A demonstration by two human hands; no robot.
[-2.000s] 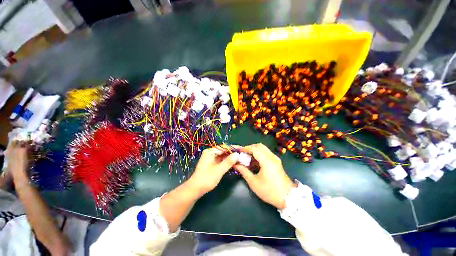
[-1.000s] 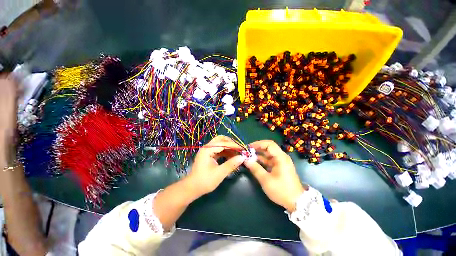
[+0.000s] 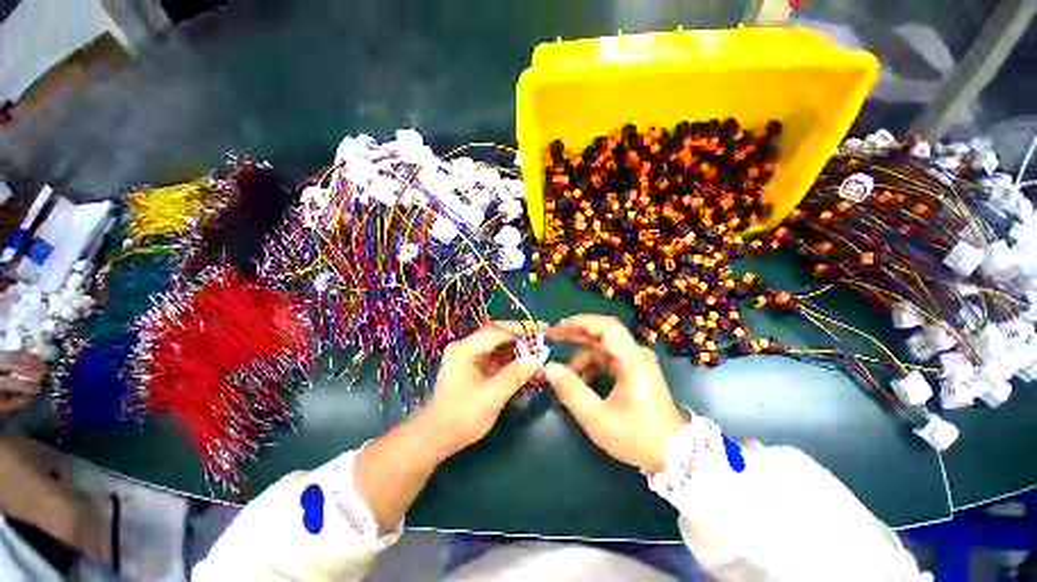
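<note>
A small white connector housing (image 3: 531, 348) with thin wires sits between my fingertips at the middle front. My left hand (image 3: 472, 381) is closed on it with thumb and finger. My right hand (image 3: 614, 392) is just right of it, thumb and index fingertips near the housing and the palm side open; whether it grips a wire cannot be told. A yellow strand runs from the housing up and left over the pile of half-finished harnesses (image 3: 398, 239). The fingers hide part of the housing and the wire ends.
A yellow parts bin (image 3: 694, 85) spills black-and-orange connectors (image 3: 671, 273). Finished harnesses (image 3: 910, 262) lie right. Red wires (image 3: 222, 358), yellow wires (image 3: 168, 209), black wires (image 3: 239, 210) and blue wires (image 3: 100, 381) lie left. Loose white housings (image 3: 51, 301) and another person's hand (image 3: 21, 377) are far left.
A red wire stretched leftward from my hands a second ago no longer shows there. My right fingertips have parted slightly from the housing. The other person's arm has moved lower.
</note>
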